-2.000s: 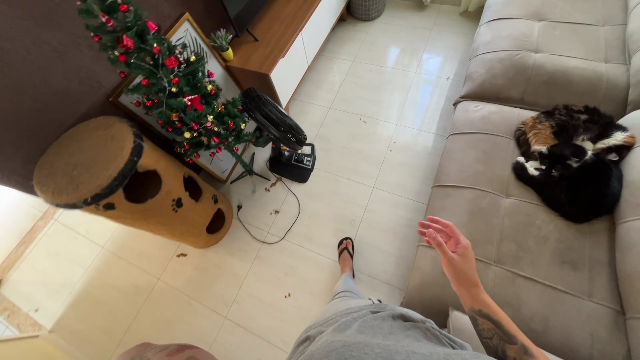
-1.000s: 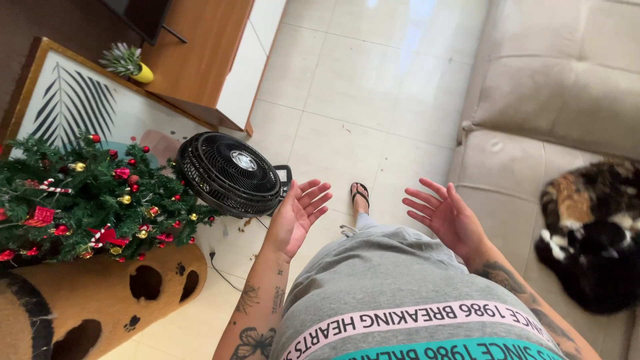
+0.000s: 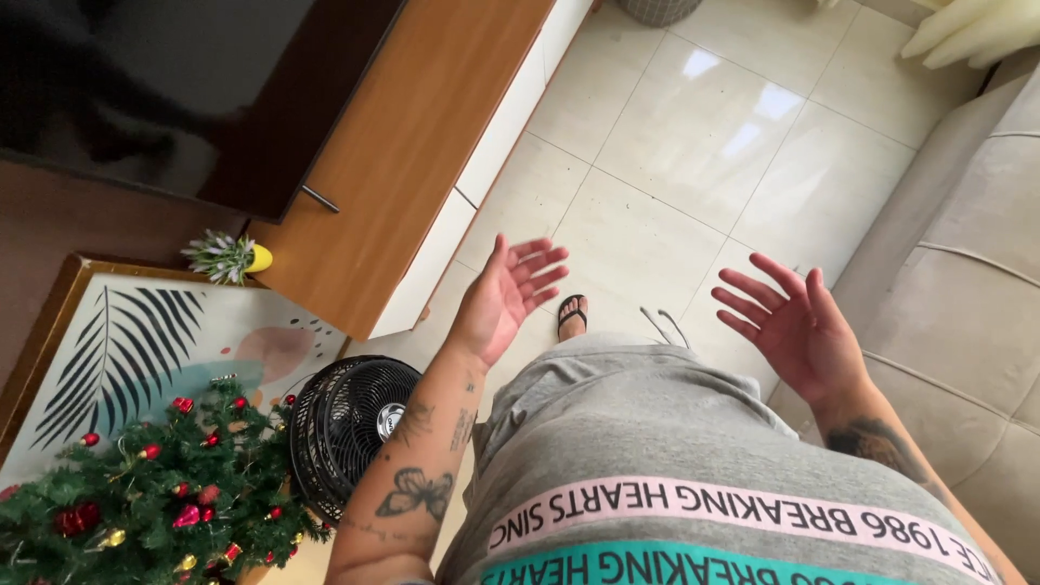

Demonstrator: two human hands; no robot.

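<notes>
My left hand [image 3: 510, 296] is held out in front of my body with its fingers apart, palm turned inward, and nothing in it. Beyond its wrist, to the left, is a black fan [image 3: 341, 431]. My right hand [image 3: 788, 325] is raised likewise over the tiled floor, fingers spread, holding nothing. Between the two hands, a foot in a black flip-flop [image 3: 573, 313] shows on the floor. Below them is my grey shirt [image 3: 634, 439] with lettered bands.
A wooden TV cabinet [image 3: 406, 138] with a television [image 3: 179, 97] and a yellow potted plant [image 3: 258, 258] stands at left. A decorated Christmas tree [image 3: 162, 496] and framed print [image 3: 114, 357] are below it. A beige sofa [image 3: 959, 325] runs along the right; a grey basket [image 3: 660, 8] stands far ahead.
My left hand, out of view two seconds ago, came into view beside the fan one second ago. The view has swung, so the cats on the sofa are out of frame and the television shows more.
</notes>
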